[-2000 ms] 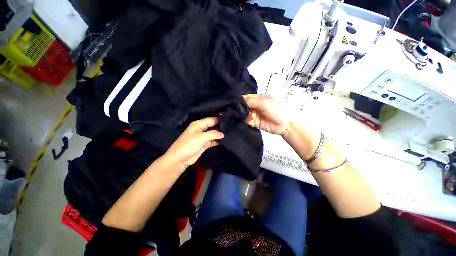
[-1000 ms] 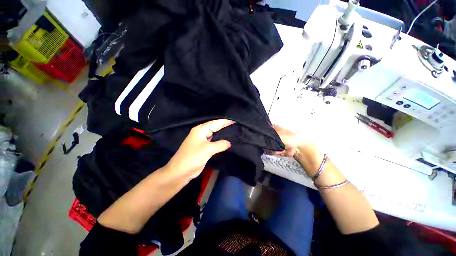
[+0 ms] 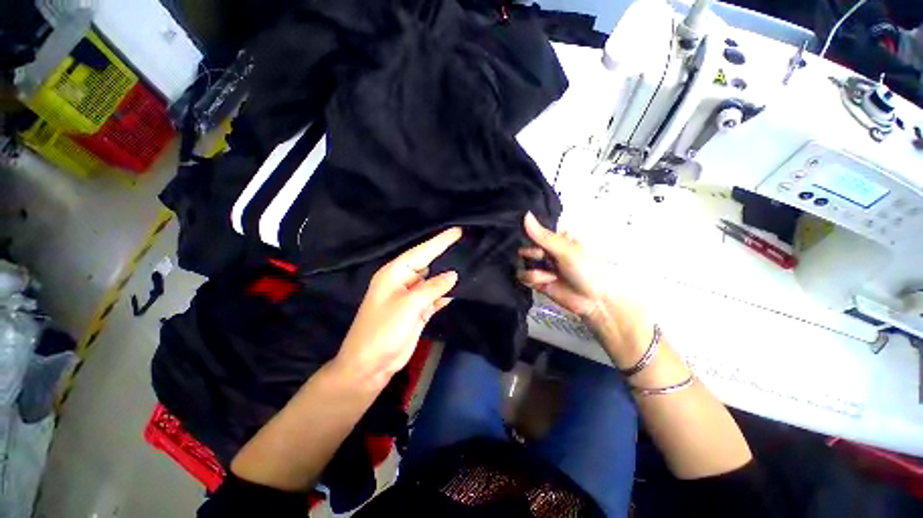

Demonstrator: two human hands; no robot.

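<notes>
A black garment (image 3: 425, 132) with white stripes (image 3: 280, 187) lies heaped over the left end of the white table and hangs over its front edge. My left hand (image 3: 397, 304) is over the lower part of the cloth with thumb and fingers apart, gripping nothing that I can see. My right hand (image 3: 565, 271) is at the garment's right edge, fingers curled against the black cloth. Whether its fingertips pinch the cloth cannot be made out.
The sewing machine (image 3: 789, 152) stands at the right, its needle area (image 3: 643, 172) beyond my right hand. A red-handled tool (image 3: 761, 245) lies under its arm. A red crate (image 3: 182, 445) with black cloth is at lower left. Yellow (image 3: 86, 86) and red crates stand at upper left.
My right hand first moved right and down, drawing out a cloth corner, then came back up and a little left. The corner has slackened. My left hand stays near the lower cloth.
</notes>
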